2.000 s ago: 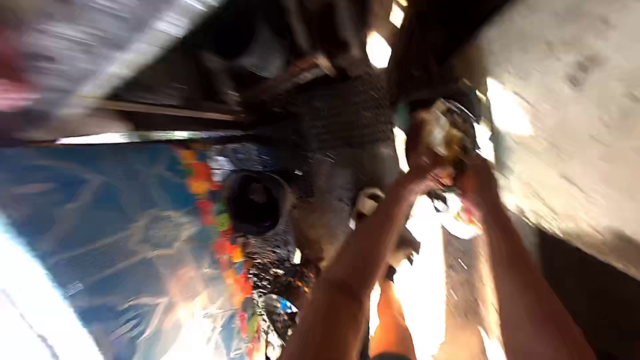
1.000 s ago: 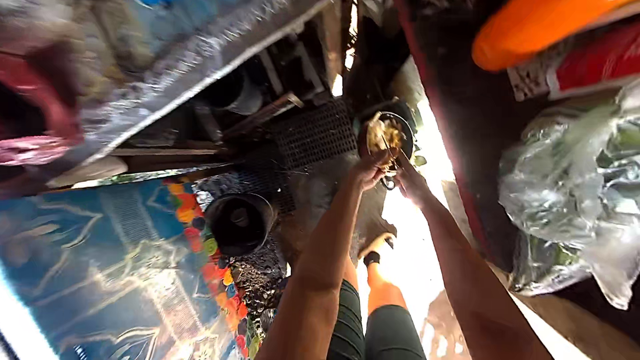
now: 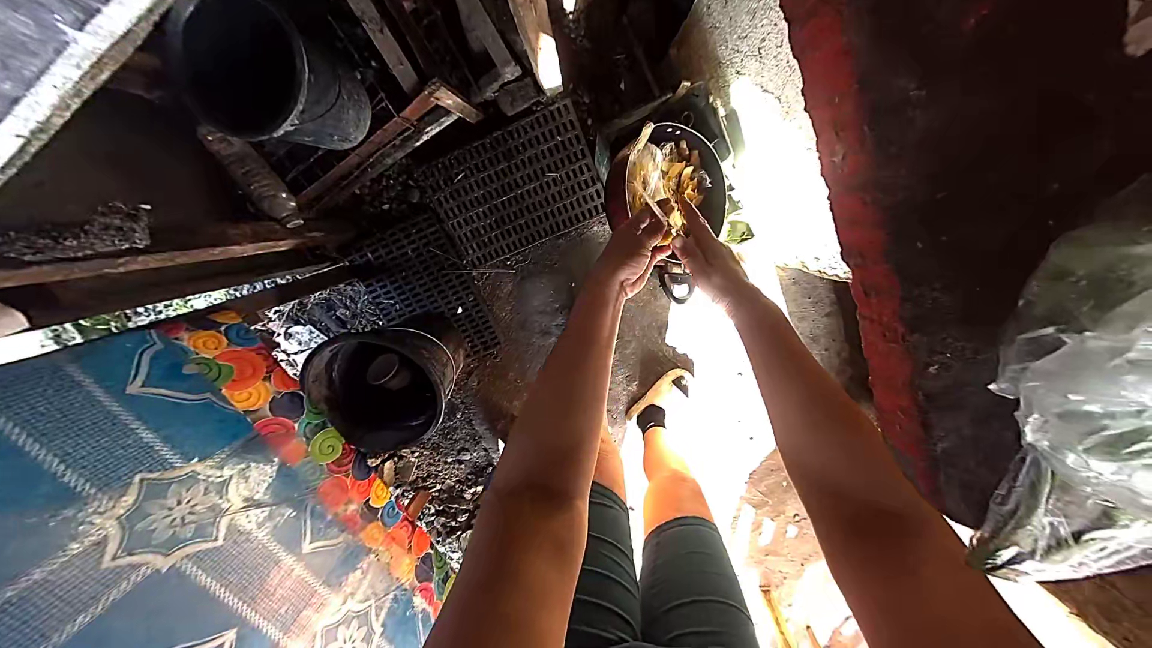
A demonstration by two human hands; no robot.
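A round dark pan (image 3: 715,184) with a loop handle lies at the upper middle, on or over a dark bin or container whose kind I cannot tell. Yellowish peels or scraps (image 3: 681,180) and a clear plastic bag (image 3: 644,171) are in it. My left hand (image 3: 635,252) is at the pan's near edge, its fingers curled by the bag. Beside it, my right hand (image 3: 709,255) touches the scraps and the near rim with its fingertips. The fingers of both hands overlap the contents, so what each one grips cannot be made out.
Black plastic grates (image 3: 517,184) lie on the ground left of the pan. A black bucket (image 3: 382,387) holding a small cup stands beside a blue patterned mat (image 3: 171,513). Another bucket (image 3: 333,108) and a plastic bottle (image 3: 252,175) are at upper left. Plastic bags (image 3: 1089,405) lie on the dark surface at right.
The view has shifted a lot. Two seconds ago the scraps were held up, blurred, between both hands; now both hands are at the near edge of the pan.
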